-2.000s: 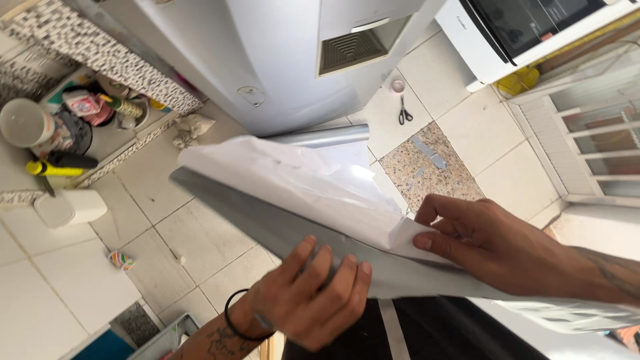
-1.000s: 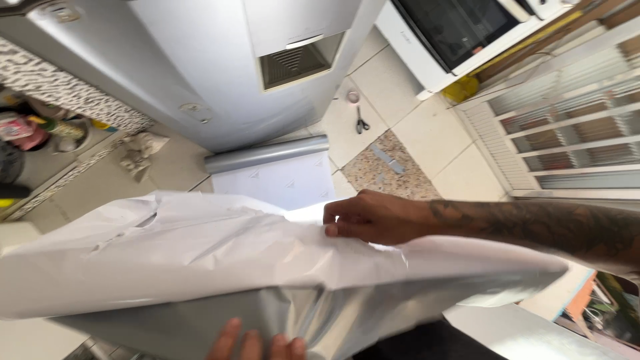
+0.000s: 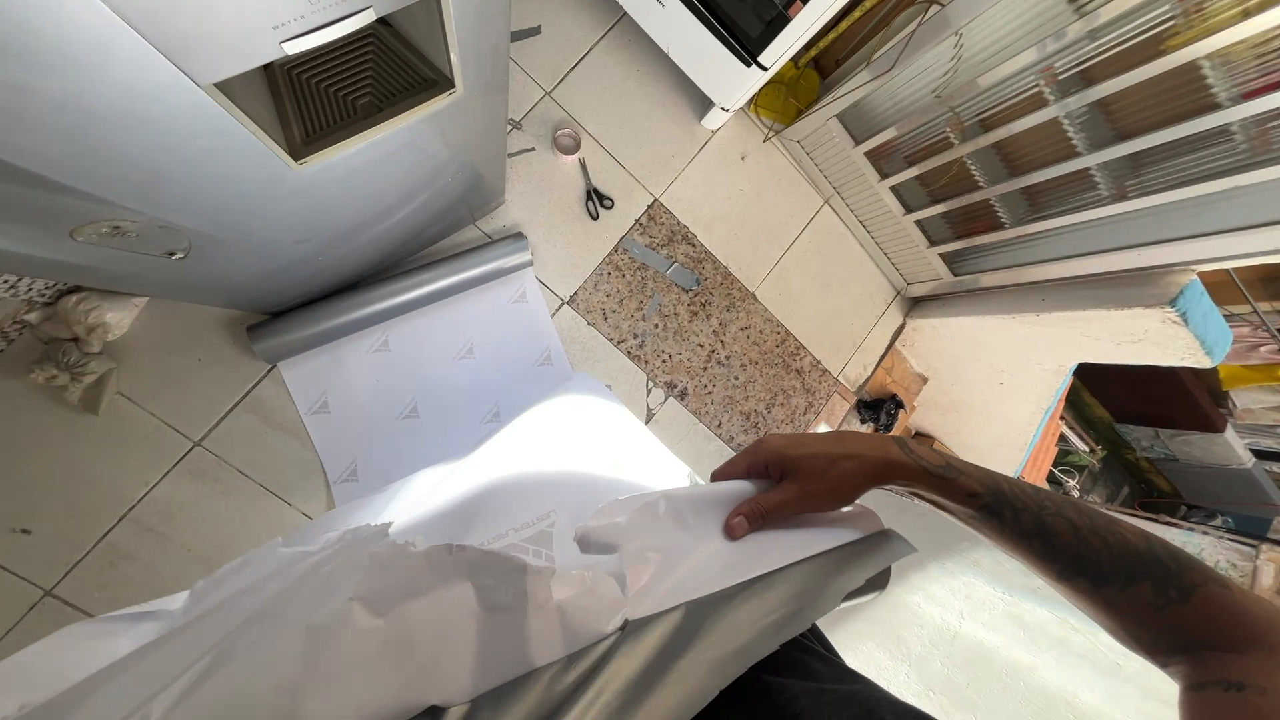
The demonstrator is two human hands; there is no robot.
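A wide sheet of silver-grey adhesive film (image 3: 700, 635) with white printed backing paper (image 3: 450, 380) runs from a partly unrolled roll (image 3: 400, 298) on the floor up to me. My right hand (image 3: 800, 482) holds the near right part of the sheet, thumb on the white paper and fingers over its far edge. The paper is crumpled and torn near the middle, with grey film showing along the near side. My left hand is out of view. Black-handled scissors (image 3: 595, 192) and a roll of tape (image 3: 567, 142) lie on the tiles beyond the sheet.
A silver refrigerator (image 3: 350, 200) with a water dispenser stands at the upper left, a white stove (image 3: 690, 60) at the top. Grey scraps (image 3: 662, 264) lie on a speckled floor panel (image 3: 720, 350). A glazed metal door (image 3: 1000, 150) and a low white wall (image 3: 1040, 340) are on the right.
The sheet now spreads lower and wider, with more of its white backing and the floor roll showing. My left hand has left the view. My right hand still grips the sheet. The view has shifted.
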